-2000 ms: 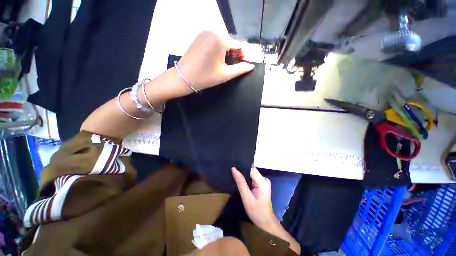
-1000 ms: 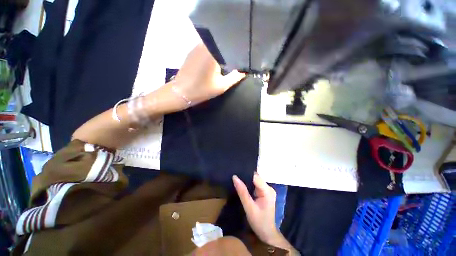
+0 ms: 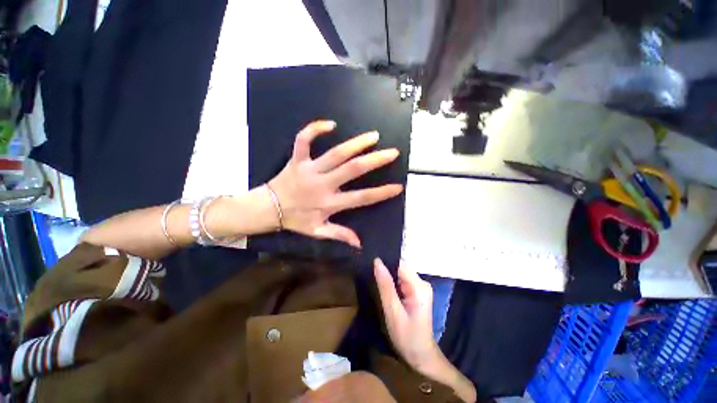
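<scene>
A dark cut fabric panel [image 3: 330, 102] lies flat on the white table, left of the presser foot [image 3: 469, 140], its lower part reaching the lap. My left hand [image 3: 326, 185] lies on the panel, palm down with fingers spread, pressing on it without gripping. My right hand [image 3: 406, 311] is at the panel's lower right edge, thumb over the cloth and fingers beside the edge. Whether it pinches the cloth is unclear. The panel's right edge runs left of the foot, not under it.
The machine head [image 3: 511, 47] hangs above the work. Larger dark pieces [image 3: 149, 102] lie at the left. Red-handled scissors [image 3: 625, 236] and a yellow-handled tool [image 3: 664, 185] lie right, over a dark scrap [image 3: 582, 264]. A blue basket [image 3: 570, 346] stands below the table.
My left hand has let go of the panel's upper edge near the machine head, moved down and spread over the cloth. The panel's upper edge now lies flat. My right hand stays about the same.
</scene>
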